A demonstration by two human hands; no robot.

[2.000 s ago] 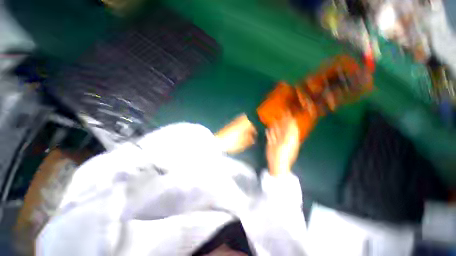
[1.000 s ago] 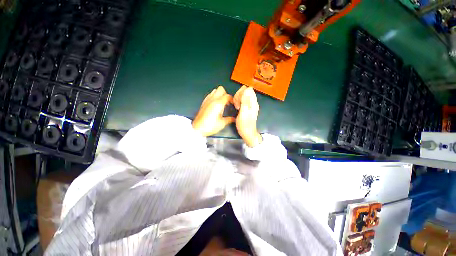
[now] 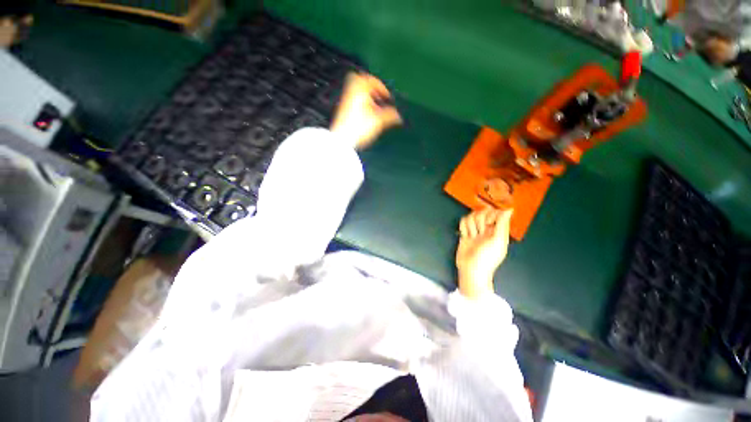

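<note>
My left hand (image 3: 359, 114) is raised at the right edge of the filled blister tray (image 3: 272, 66), with a small dark round part (image 3: 382, 100) between its fingers. My right hand (image 3: 483, 247) is at the front edge of the orange fixture base (image 3: 471, 171), fingers bent and fingertips beside the nest (image 3: 496, 193). Whether it holds something small cannot be made out. The toggle-clamp press fixture (image 3: 568, 124) stands behind the base, its red clamp handle (image 3: 631, 66) pointing up. The nest's contents are unclear.
A second black tray (image 3: 679, 272) lies on the green mat at right. A grey-white machine (image 3: 49, 247) stands at left, and a white surface (image 3: 609, 400) is at lower right. Another person's hand (image 3: 12, 29) shows at upper left.
My hands were together in front of the fixture and have moved apart. The left went towards the filled tray, the right to the fixture base. The camera view has turned.
</note>
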